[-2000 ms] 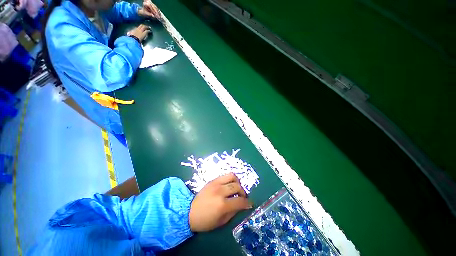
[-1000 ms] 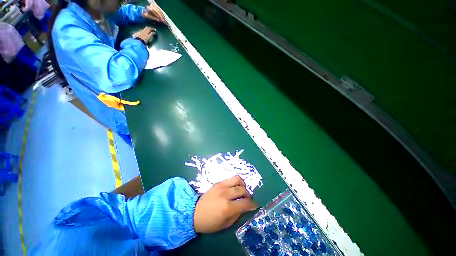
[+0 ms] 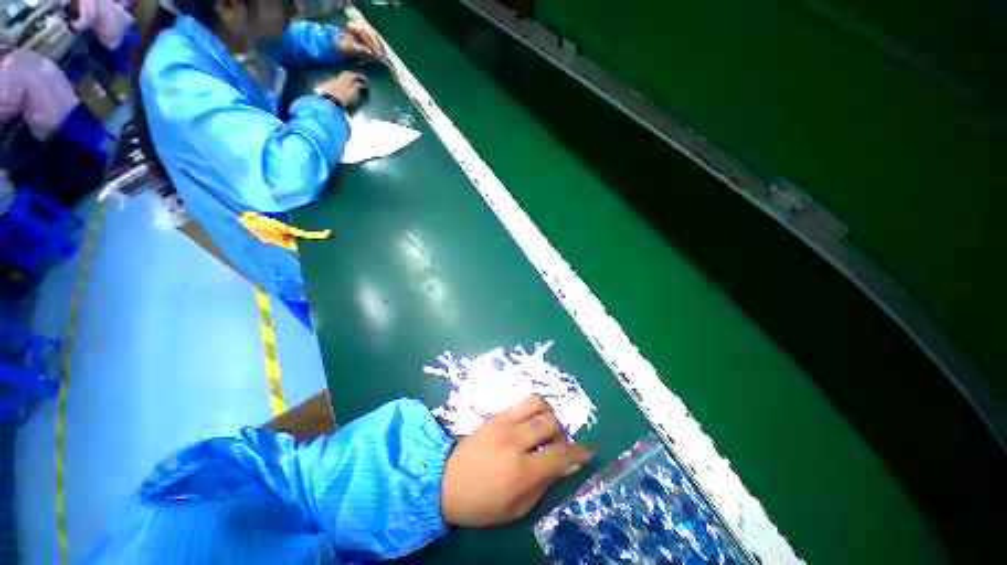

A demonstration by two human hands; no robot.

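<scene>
My left hand (image 3: 513, 464), in a blue sleeve, rests at the near edge of a loose pile of thin white strips (image 3: 508, 381). Its fingers are bent and point toward a clear zip-lock bag (image 3: 640, 513). The fingertips are close to the bag's reddish seal edge. Small dark blue parts show in or on the bag, which the picture's bottom edge cuts off. I cannot tell whether the hand holds a strip. My right hand is not in view.
A person in a blue smock (image 3: 237, 138) sits further along the green bench (image 3: 409, 265), hands by a white sheet (image 3: 379, 140). An orange object (image 3: 276, 231) is at the bench edge. A worn white rail (image 3: 574, 292) borders the green belt (image 3: 685, 331).
The whole view has shifted, so the scene sits slightly further right and lower. My left hand stays beside the strip pile, its fingers reaching slightly further toward the bag.
</scene>
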